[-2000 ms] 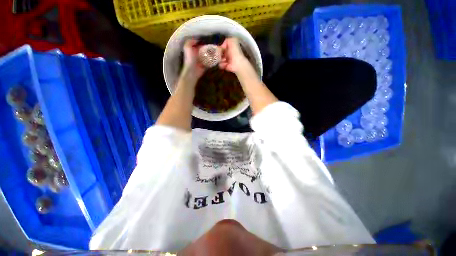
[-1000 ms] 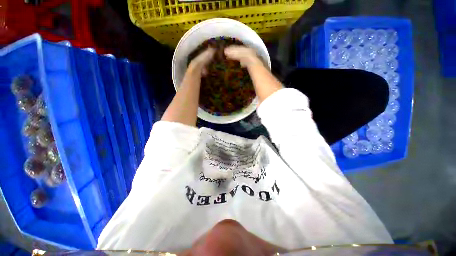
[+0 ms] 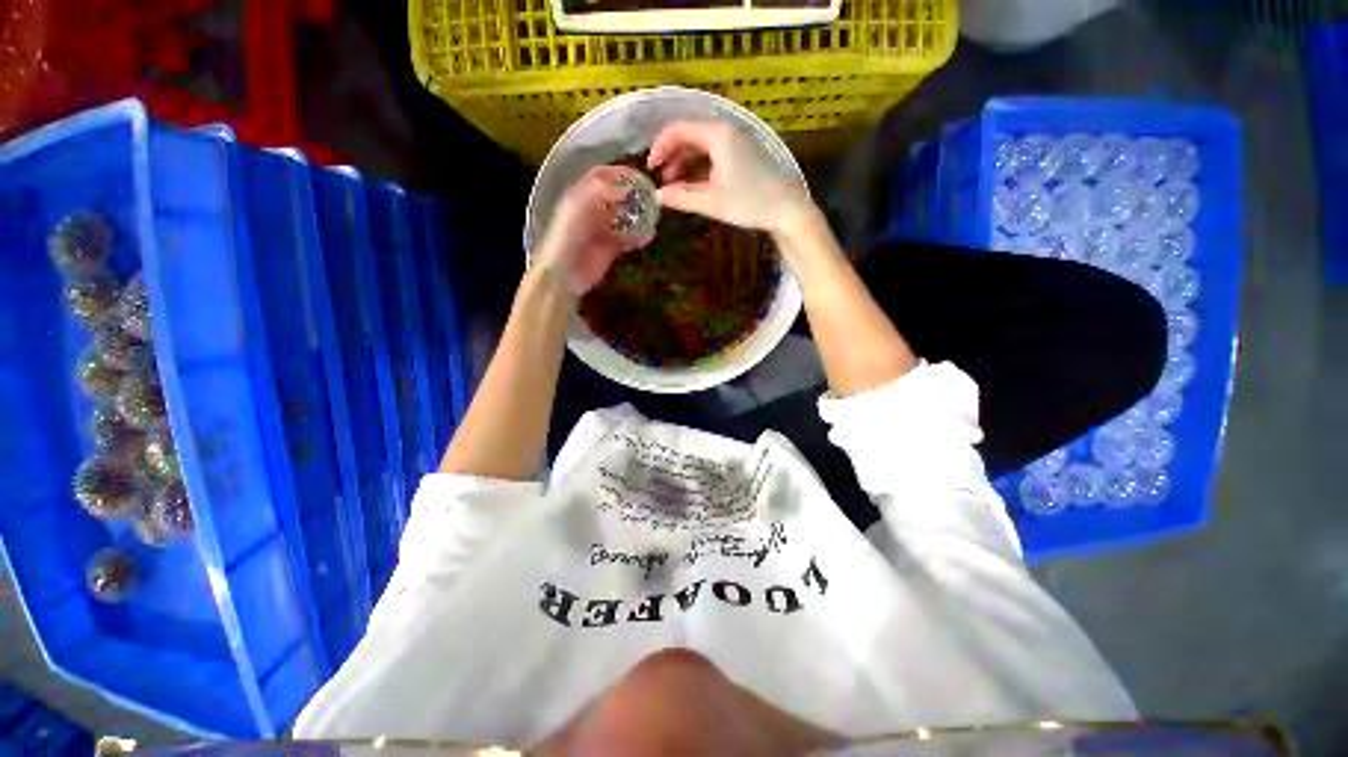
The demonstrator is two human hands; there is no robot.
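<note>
A clear ball (image 3: pixel 636 204) with specks in it is held in my left hand (image 3: pixel 589 229), above the white bucket (image 3: pixel 544 175). My right hand (image 3: pixel 727 175) is just right of the ball, with its thumb and fingertips close together at the ball's side. Whether the fingertips pinch something is too small to tell. Multicoloured beads (image 3: pixel 688 289) lie massed in the bucket below both hands.
A blue bin (image 3: pixel 1215 429) of clear balls stands at the right. A blue bin (image 3: pixel 200 503) with speckled balls (image 3: pixel 107 485) stands at the left, beside several blue bin edges. A yellow crate (image 3: pixel 510 74) bearing a white-edged object is beyond the bucket. Red frame upper left.
One second ago both hands were down in the beads. Now they are raised above them, and the ball shows in my left hand. The view has shifted slightly, showing more of the crate.
</note>
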